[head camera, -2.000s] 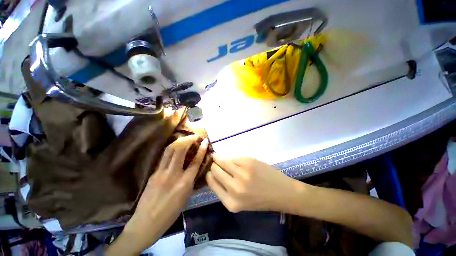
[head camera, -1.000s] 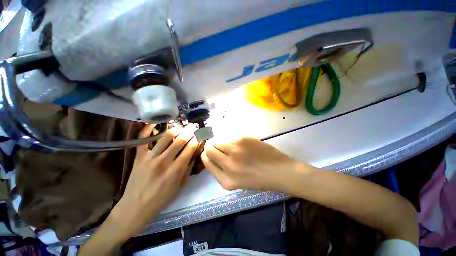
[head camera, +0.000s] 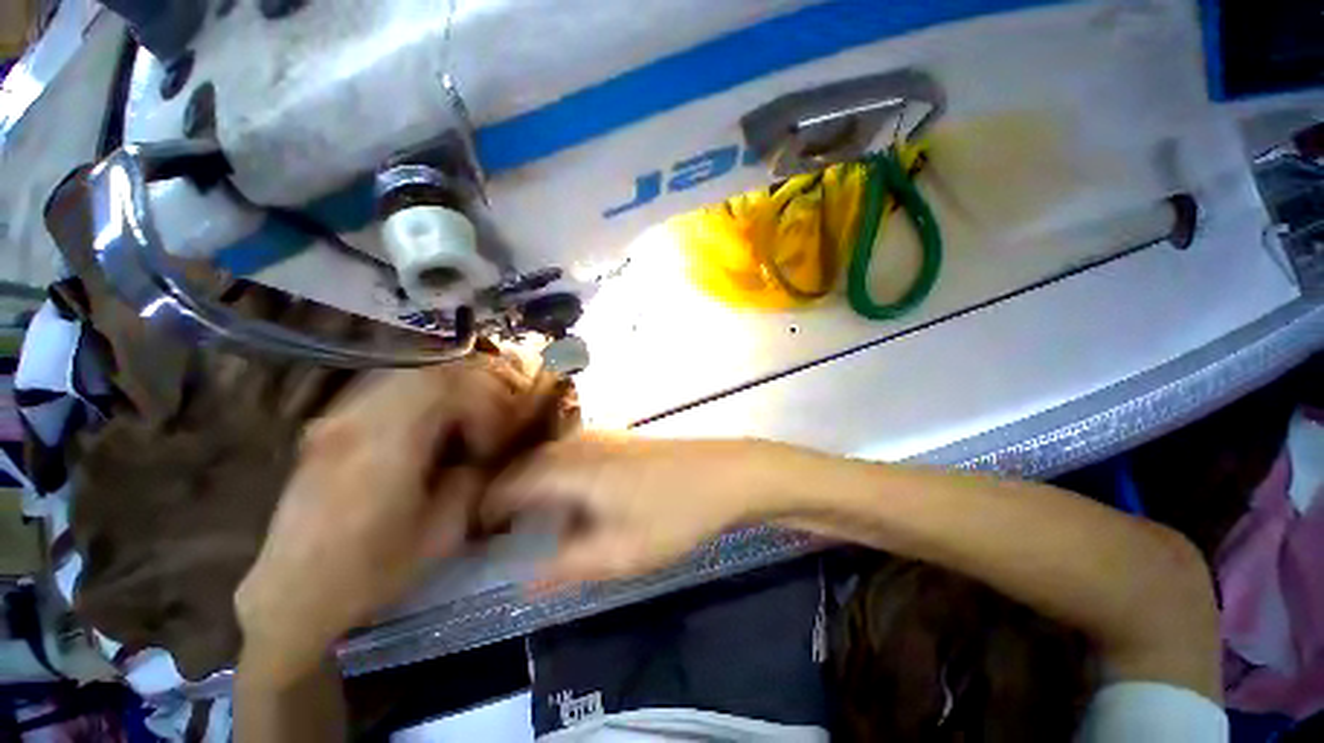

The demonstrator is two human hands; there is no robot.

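Dark-brown fabric [head camera: 160, 515] lies bunched on the table left of the needle, with striped cloth [head camera: 48, 363] at its left edge. A brown edge reaches to the presser foot [head camera: 501, 341] under the bright lamp. My left hand [head camera: 370, 494] is blurred and lies over the brown fabric just below the foot; its fingertips are not clear. My right hand [head camera: 624, 501] is blurred too, close beside my left hand at the cloth's near edge. Whether either hand grips the cloth cannot be told. A small grey guide [head camera: 565, 356] sits right of the foot.
The white sewing machine head [head camera: 610, 87] spans the top. A shiny curved metal loop [head camera: 131, 269] stands at left. Green-handled snips [head camera: 895, 240] and a yellow cloth [head camera: 748, 254] lie under the arm. Silvery trim [head camera: 1016, 443] edges the table. Pink cloth [head camera: 1271, 581] is at right.
The view first moved closer to the machine, then back. My left hand has come off the needle area to the left. My right hand has moved left, toward my left hand.
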